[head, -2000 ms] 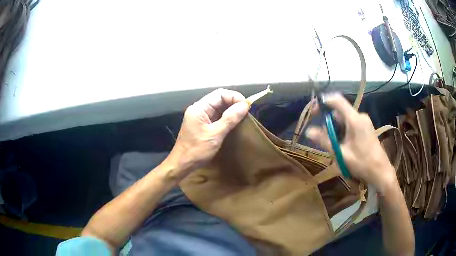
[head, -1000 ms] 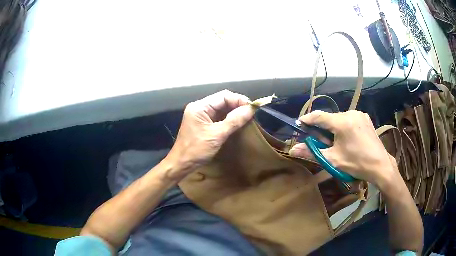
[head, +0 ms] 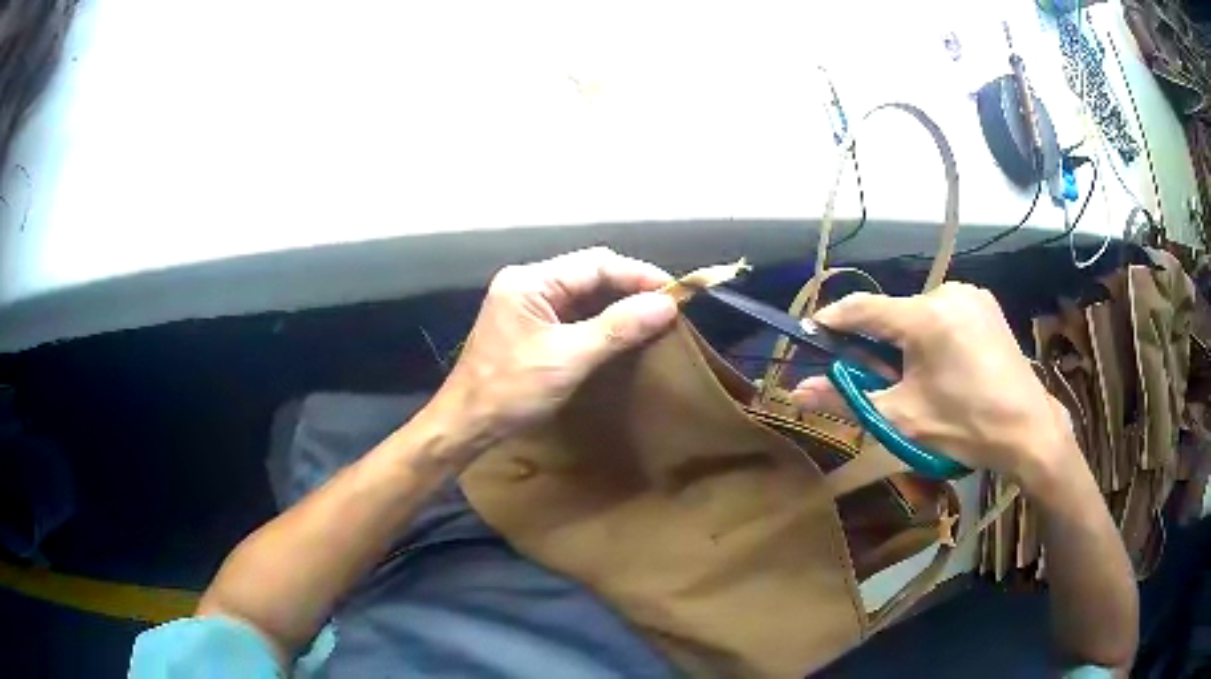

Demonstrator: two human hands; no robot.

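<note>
A tan-brown canvas tote bag [head: 651, 491] lies over the wearer's lap, its open top edge and strap handles [head: 951, 173] to the right. My left hand [head: 551, 345] pinches the bag's top corner between thumb and fingers. A yellowish zipper tape end [head: 712, 276] projects to the right from that pinch. My right hand [head: 950, 378] holds scissors with teal loop handles [head: 903, 431]. Their dark blades point left, with the tips at the base of the tape, close to my left fingertips. Whether the blades touch the tape is hard to tell.
The white tabletop [head: 399, 120] runs across the top. At its right are a dark round disc [head: 1012, 130] with a pen-like tool on it, thin cables, a slim tool [head: 834, 113] and a speckled heap [head: 1096, 80]. Folded brown bags [head: 1109, 411] stand at the right. A yellow floor strip shows lower left.
The right hand has come left from two seconds ago, bringing the scissors to the zipper tape. Since one second ago, both hands have shifted only slightly; the left still pinches the corner.
</note>
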